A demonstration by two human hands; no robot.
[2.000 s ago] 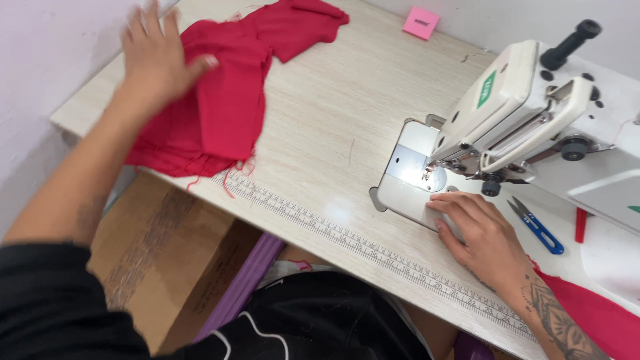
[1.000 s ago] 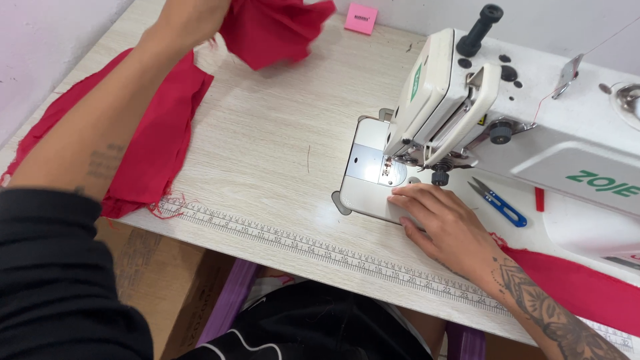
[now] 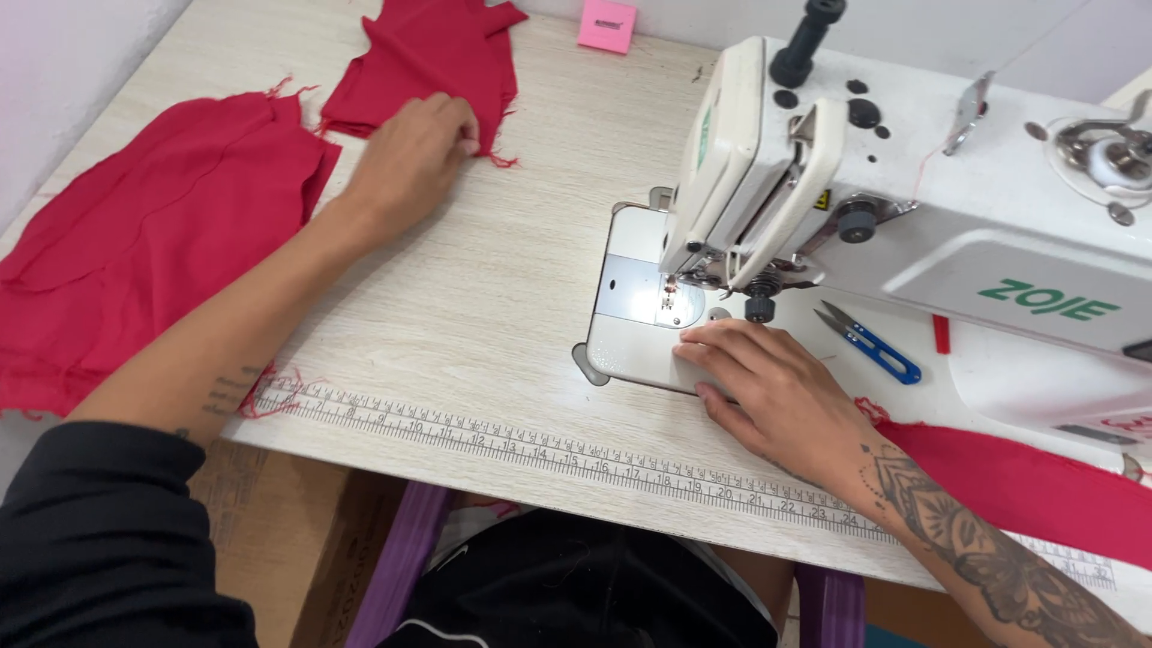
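My left hand (image 3: 418,162) is at the lower right edge of a folded red fabric piece (image 3: 432,67), its fingertips curled at the cloth; whether it pinches the cloth is hidden. A larger red fabric piece (image 3: 171,216) with frayed edges lies to the left, partly under my forearm. My right hand (image 3: 765,387) rests, fingers a little apart and holding nothing, on the front of the bed plate of a white ZOJE sewing machine (image 3: 954,198). Its needle area is just beyond my fingertips. Blue thread snips (image 3: 868,342) lie right of that hand.
A pink sticky-note pad (image 3: 607,25) sits near the wall. A printed ruler scale (image 3: 540,454) runs along the table's front edge. Another red fabric strip (image 3: 1026,477) lies under and beyond my right forearm. A small red piece (image 3: 941,334) is beside the snips. A cardboard box (image 3: 270,513) stands below.
The smaller red fabric, lifted off the pile by my left hand a second ago, now lies flat behind the larger piece. My left hand has come down to its near edge. My right hand has stayed on the machine bed.
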